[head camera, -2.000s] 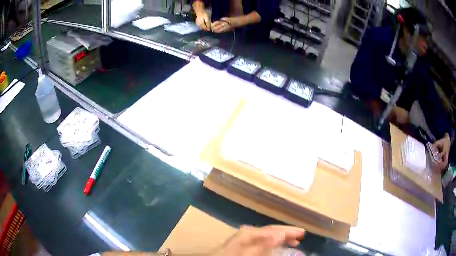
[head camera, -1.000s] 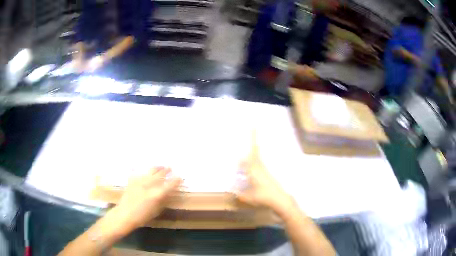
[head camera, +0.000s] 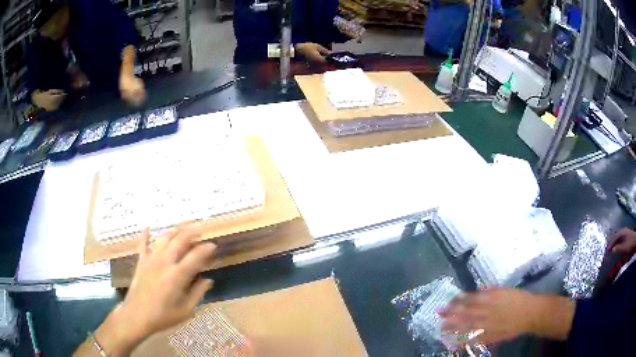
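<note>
My left hand point(head camera: 166, 282) is open, fingers spread, in front of a layered stack. Whitish lens plates point(head camera: 174, 185) lie in rows on the stack's brown cardboard sheet point(head camera: 275, 188). A clear ribbed lens plate point(head camera: 206, 335) shows over another cardboard sheet point(head camera: 314, 314) at the bottom; whether it rests there is unclear. A blurred pinkish patch at the plate's lower right may be my right fingertips, cut off by the frame; I cannot tell.
A neighbour's sleeved hand point(head camera: 502, 314) touches loose clear plates point(head camera: 436, 307) at right. Whitish plate piles point(head camera: 512, 233) stand behind it. A second layered stack point(head camera: 376, 97) is farther back. Black housings point(head camera: 125, 129) line the back left. Metal posts rise at right. Other workers stand opposite.
The view has swung right. Both my hands were at the near stack's front edge; my left is now spread in front of it, and my right has left that edge.
</note>
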